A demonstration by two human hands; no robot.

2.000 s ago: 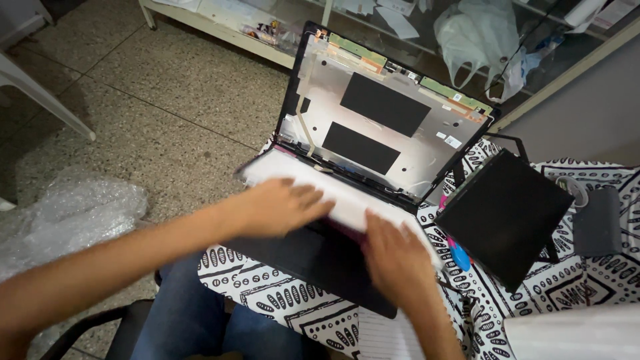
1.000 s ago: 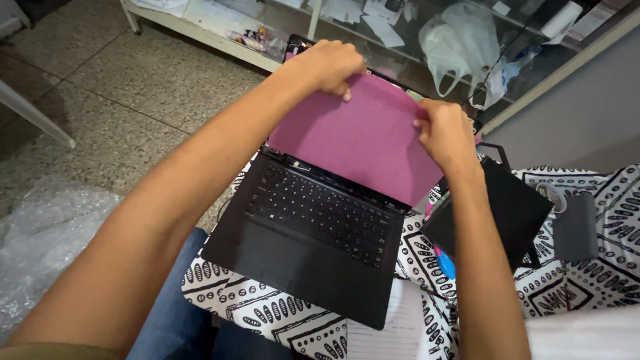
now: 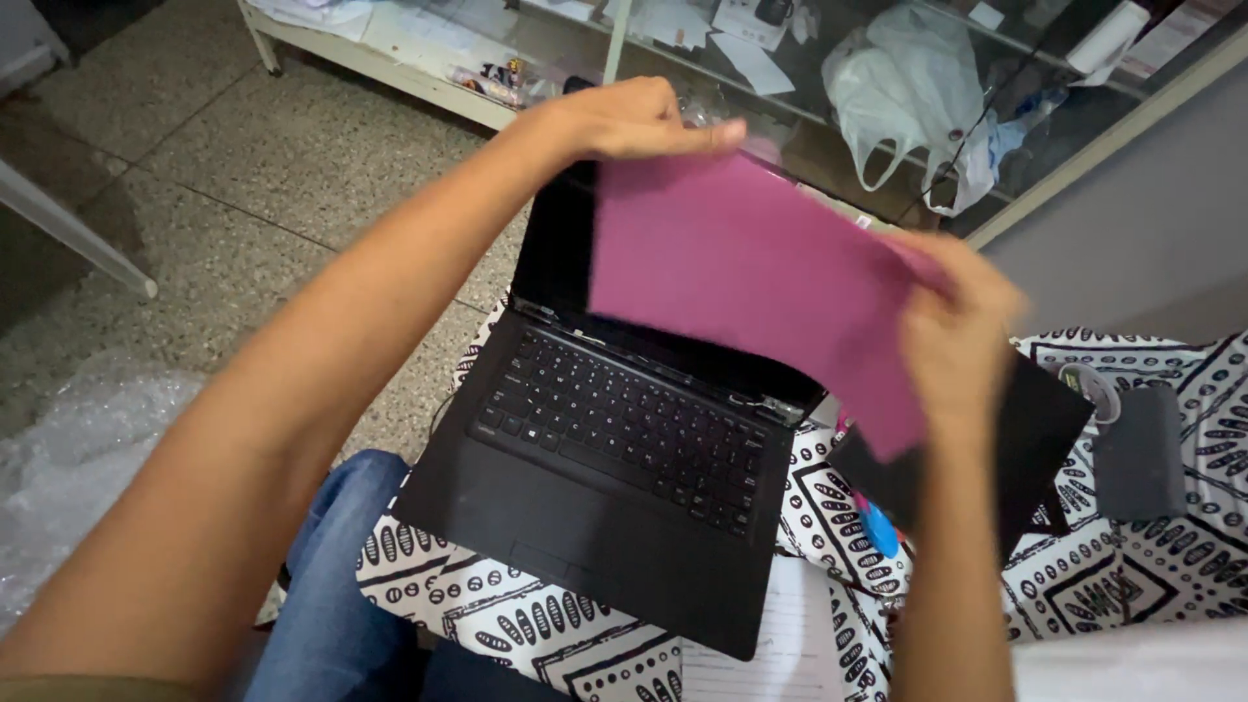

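A magenta sheet of cloth or foam [image 3: 731, 263] hangs between my two hands, in front of the screen of a black laptop. My left hand [image 3: 648, 119] grips its upper left edge, thumb pointing right. Blurred by motion, my right hand [image 3: 960, 312] holds the sheet's right end, which droops over the screen's lower right corner. The laptop's keyboard [image 3: 624, 429] faces up on a black-and-white patterned cloth [image 3: 526, 619]. Behind the sheet, the dark screen [image 3: 556, 249] stands raised and is partly hidden.
A flat black panel [image 3: 1038, 429] and a dark grey slab [image 3: 1141, 453] lie to the right. Lined paper [image 3: 765, 634] sticks out under the laptop. Behind stands a glass-fronted cabinet with a plastic bag [image 3: 902, 93]. Bubble wrap [image 3: 93, 458] lies on the floor at left.
The magenta sheet covered most of the opened display a second ago; now both hands hold it away from there, shifted right, and the black screen shows. Two seconds ago the display's bare inner shell was exposed.
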